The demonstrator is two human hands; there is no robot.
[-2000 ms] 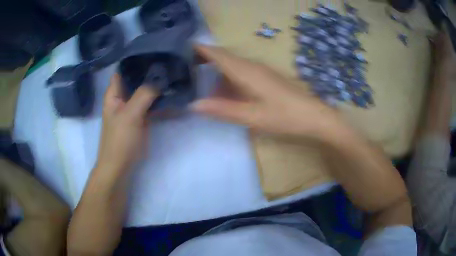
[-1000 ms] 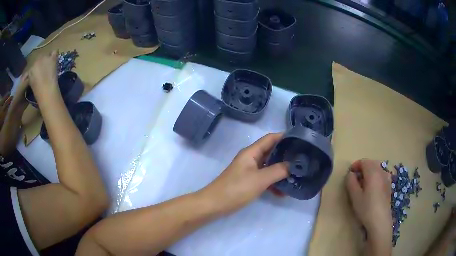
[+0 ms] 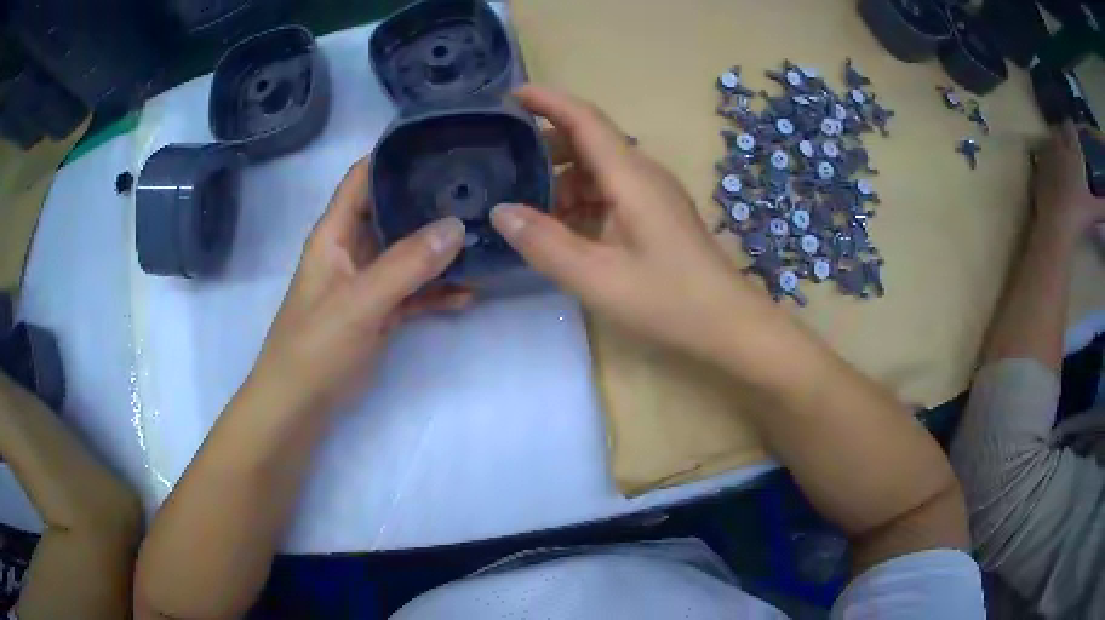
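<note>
A dark grey housing [image 3: 461,151] is held open side up over the white sheet, its round centre post showing inside. My left hand [image 3: 364,285] grips its left side, with the thumb inside the near wall. My right hand [image 3: 606,230] grips its right side, with the thumb tip also inside, close to the left thumb. A small part seems to lie under the thumbs, mostly hidden. A loose pile of small lever parts [image 3: 802,182] with pale round centres lies on the brown paper [image 3: 679,400] to the right.
Two open housings [image 3: 269,91] [image 3: 439,55] stand beyond the held one. Another housing [image 3: 182,212] lies on its side at left. A small black piece [image 3: 124,182] is beside it. Other people's arms show at left [image 3: 73,509] and right [image 3: 1030,279]. More housings [image 3: 909,22] are at upper right.
The view has swung right. My right hand has come from beside the small-parts pile onto the housing, which only my left hand held one second ago.
</note>
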